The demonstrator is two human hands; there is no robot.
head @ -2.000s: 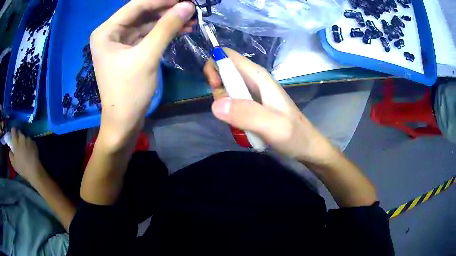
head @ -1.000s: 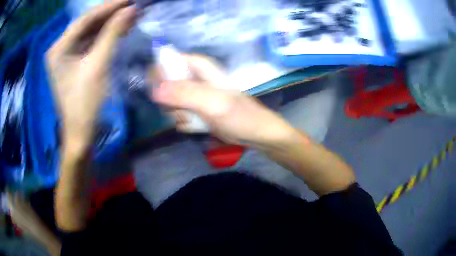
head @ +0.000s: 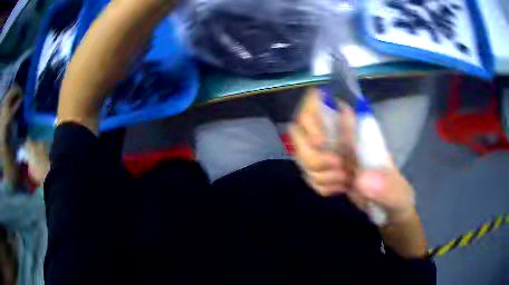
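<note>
My right hand [head: 346,161] is blurred and holds the nippers [head: 371,139] by their white handles with blue collars. The two handles are spread apart and the blurred jaws point up toward the bench edge. My left forearm [head: 106,55] reaches up over the blue tray [head: 192,86]; the left hand itself is cut off by the top edge. The clear plastic bag [head: 251,39] with a dark mass inside lies on the bench between the trays.
A lined blue tray [head: 480,64] with black parts is at the upper right, another [head: 33,106] at the far left. The green bench edge [head: 262,92] crosses the view. A red stool [head: 474,128], striped floor tape [head: 469,239] and a neighbour's arm and sleeve [head: 28,206] also show.
My right hand has moved right and down, away from my left hand, and the nippers' handles have spread. My left hand has gone up out of view. The camera view has shifted.
</note>
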